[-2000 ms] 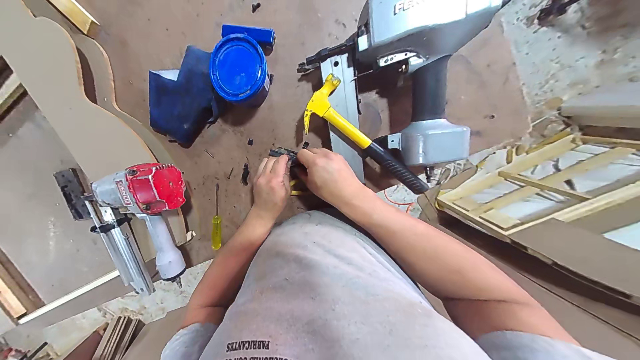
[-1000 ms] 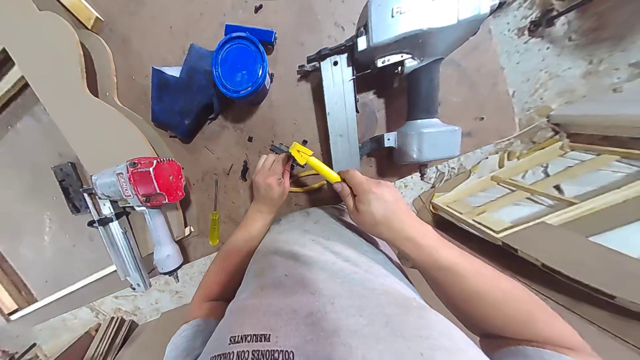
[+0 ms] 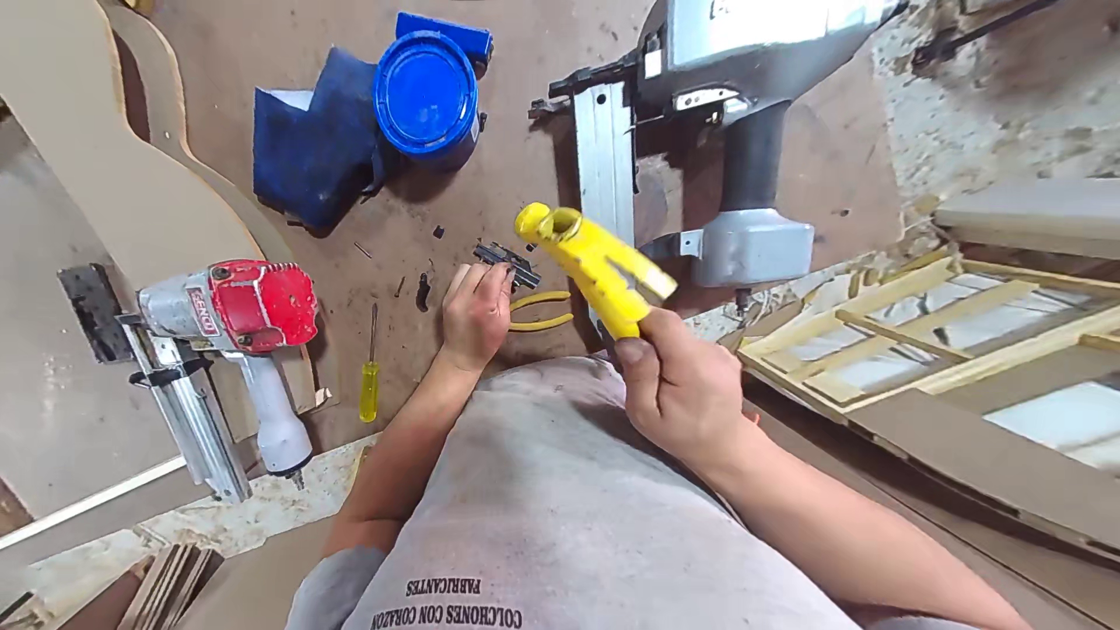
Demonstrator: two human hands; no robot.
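My right hand [image 3: 687, 381] grips a yellow claw hammer [image 3: 604, 276] close under its head, raised over the work surface. With its fingers, my left hand [image 3: 477, 315] holds a small dark metal part [image 3: 509, 265] on the board. Yellow-handled pliers [image 3: 542, 325] lie just right of that hand, their jaws hidden. A yellow screwdriver [image 3: 370, 385] lies to its left. Beyond the hammer is a large grey pneumatic nailer [image 3: 757, 232] with a long metal magazine [image 3: 604, 157]. A red and grey pneumatic nailer [image 3: 254, 311] rests at the left.
A blue lidded tub [image 3: 426, 94], a blue box [image 3: 451, 35] and a dark blue cloth [image 3: 311, 149] stand or lie at the back. Curved board panels [image 3: 66, 105] lie at the left. At the right is a wooden frame [image 3: 945, 341]. Small dark bits lie near my left hand.
Two seconds ago the hammer lay by the large nailer and both my hands were at the dark part. My right hand has picked the hammer up and now holds it raised.
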